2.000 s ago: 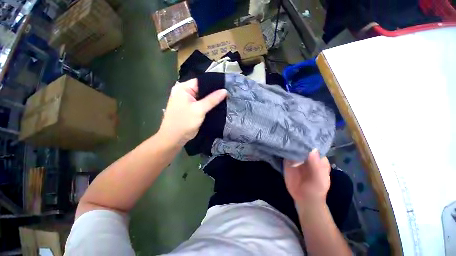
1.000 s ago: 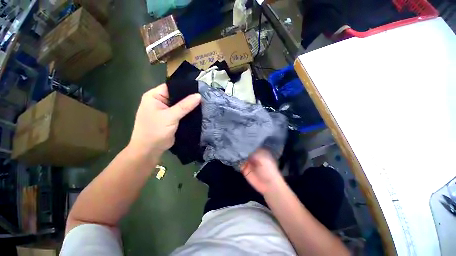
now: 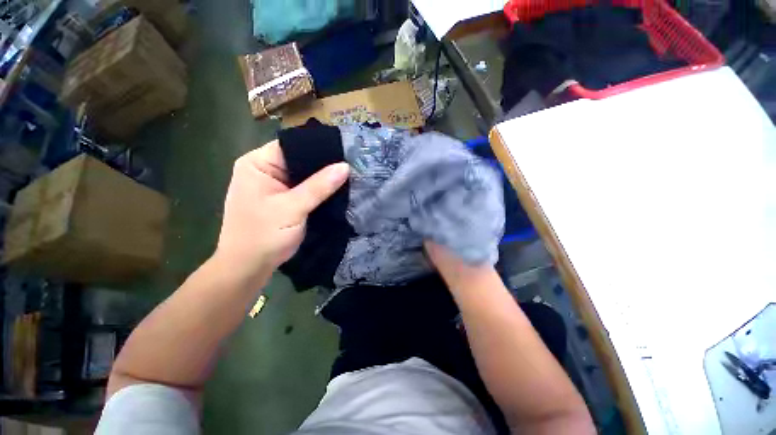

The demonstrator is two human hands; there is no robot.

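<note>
My left hand [image 3: 271,204] pinches the black rib cuff [image 3: 313,157] of the grey patterned sleeve, thumb on top near the seam. The grey patterned sleeve [image 3: 383,251] hangs to the right of the cuff, bunched and blurred at its right end, over my lap. My right hand is hidden under or inside that end; only the wrist [image 3: 451,262] and forearm show, so its fingers cannot be seen. Black cloth lies behind and below the cuff.
A white wood-edged table [image 3: 630,178] is on the right, with a red plastic basket [image 3: 698,70] at its far end and dark scissors [image 3: 749,374] on the machine plate. Cardboard boxes [image 3: 89,217] stand on the green floor [image 3: 200,255] at left. A blue crate is partly behind the sleeve.
The sleeve's right end has bunched and lifted, and my right hand has gone from its outer edge to out of sight in the cloth. My left hand keeps the cuff and has shifted left.
</note>
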